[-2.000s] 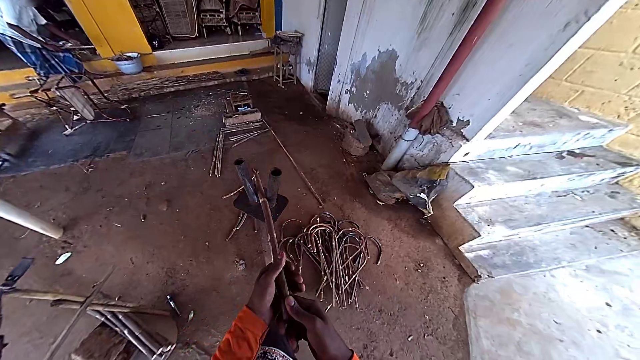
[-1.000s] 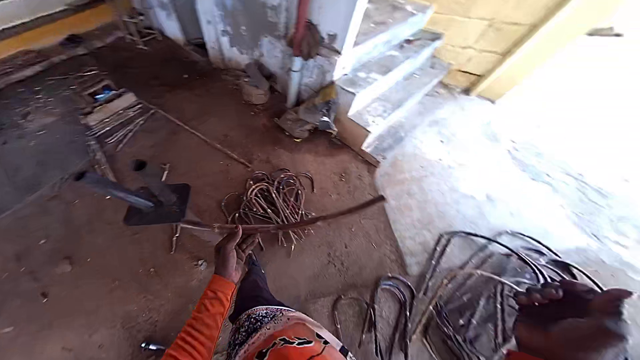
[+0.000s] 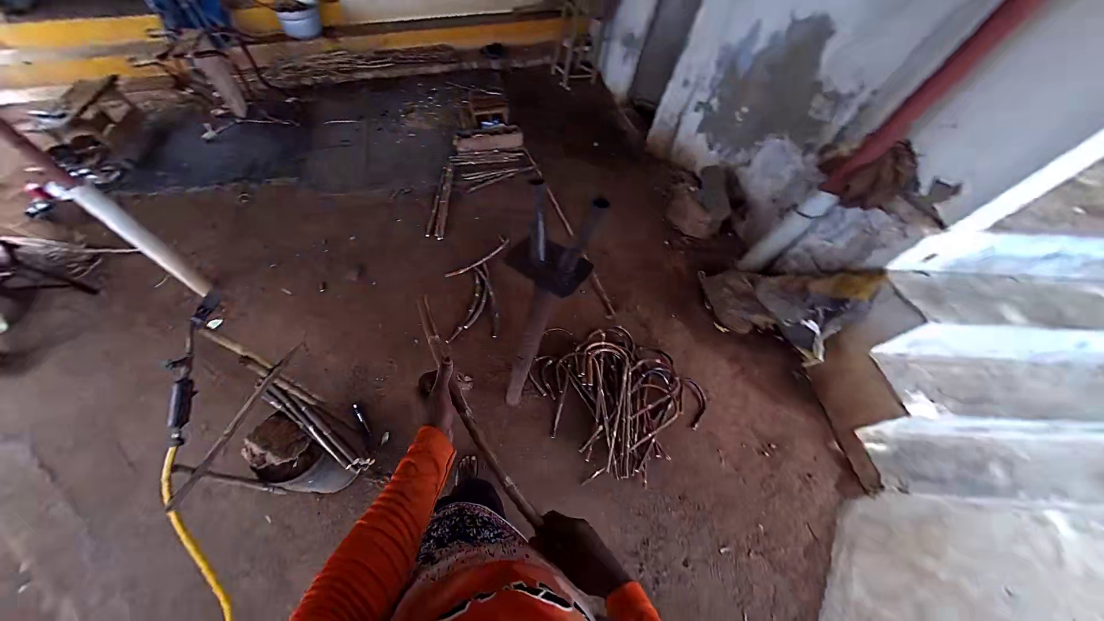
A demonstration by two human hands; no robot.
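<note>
My left hand is closed around the upper part of two cane rods, whose far ends stand slightly apart. My right hand grips the lower end near my lap. Just beyond and right of the rods stands a metal post with a square plate and two upright tubes on top. A heap of hook-bent canes lies on the ground to the right of the post. Several short curved canes lie to its left.
At left a gas torch with a yellow hose rests by a pole, near straight canes on a round block. Behind are cane bundles and a wooden stool. Concrete steps, a cloth-like heap and a red pipe are at right.
The view has swung back left from the coiled canes. My right hand, held apart at the right one second ago, is now on the cane. The cane has moved away from the post's plate.
</note>
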